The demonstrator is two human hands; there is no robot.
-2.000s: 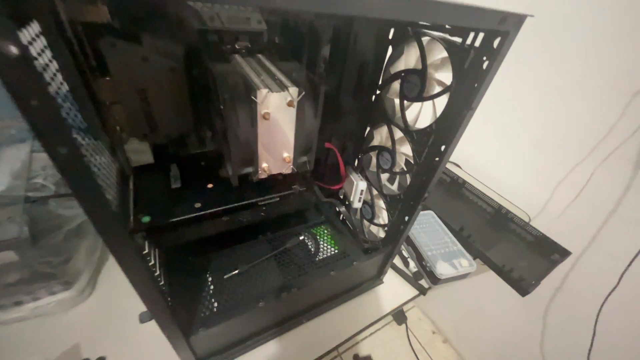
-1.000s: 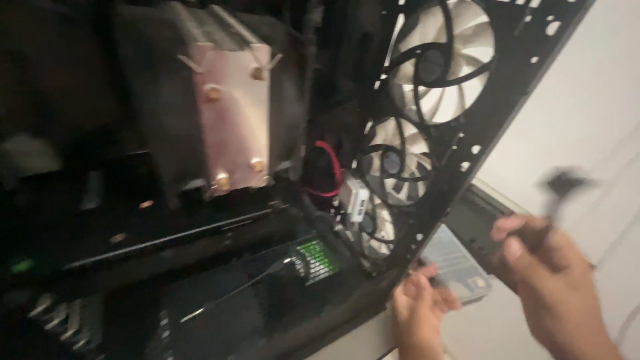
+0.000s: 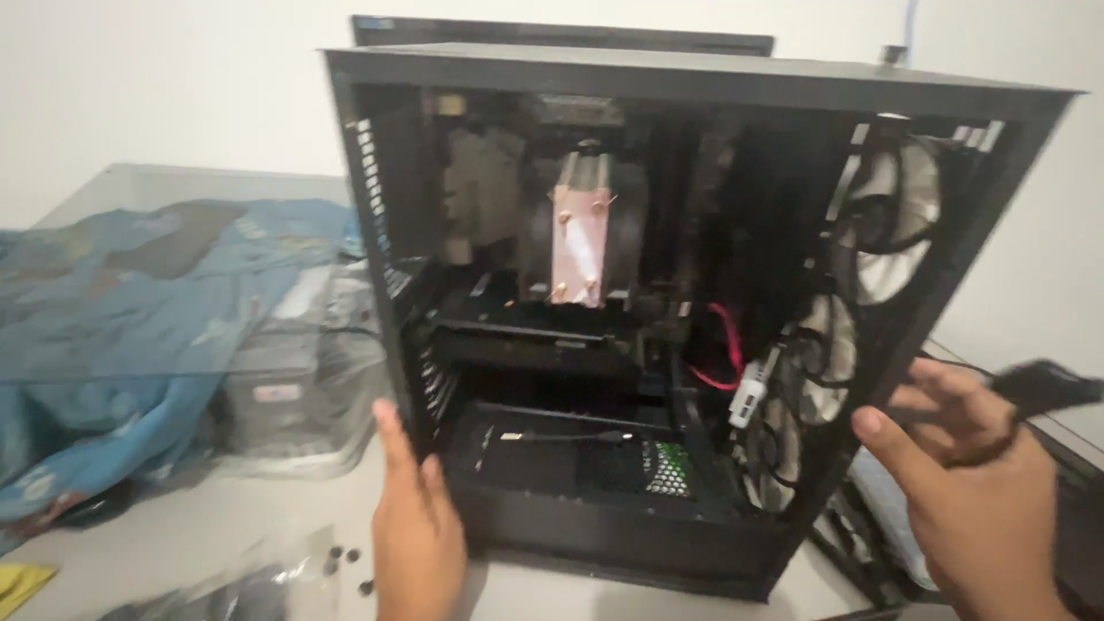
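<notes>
A black computer case (image 3: 621, 552) stands upright with its side open toward me. My left hand (image 3: 418, 526) lies flat against its lower left front edge. At the right edge my right hand (image 3: 975, 474) has its thumb on the frame; a blurred black object (image 3: 1048, 388), perhaps a cable connector, shows behind its fingers. Inside are a CPU cooler with a copper-toned plate (image 3: 580, 246), case fans (image 3: 893, 216) along the right side, a red cable (image 3: 733, 341) and a white connector (image 3: 749, 395). A thin cable (image 3: 565, 436) lies on the lower shroud.
Behind the case is a dark flat panel or monitor (image 3: 561, 33). A clear panel (image 3: 172, 185), blue patterned cloth (image 3: 103, 319) and a plastic-wrapped item (image 3: 285, 397) are at left. Small black round parts (image 3: 352, 555) and clear plastic bags (image 3: 241, 586) lie in front; a black panel (image 3: 1069, 483) is at right.
The left hand has moved from the case's right side to its lower left edge. The right hand has come to the right edge. The case now faces me more squarely; the view has shifted too.
</notes>
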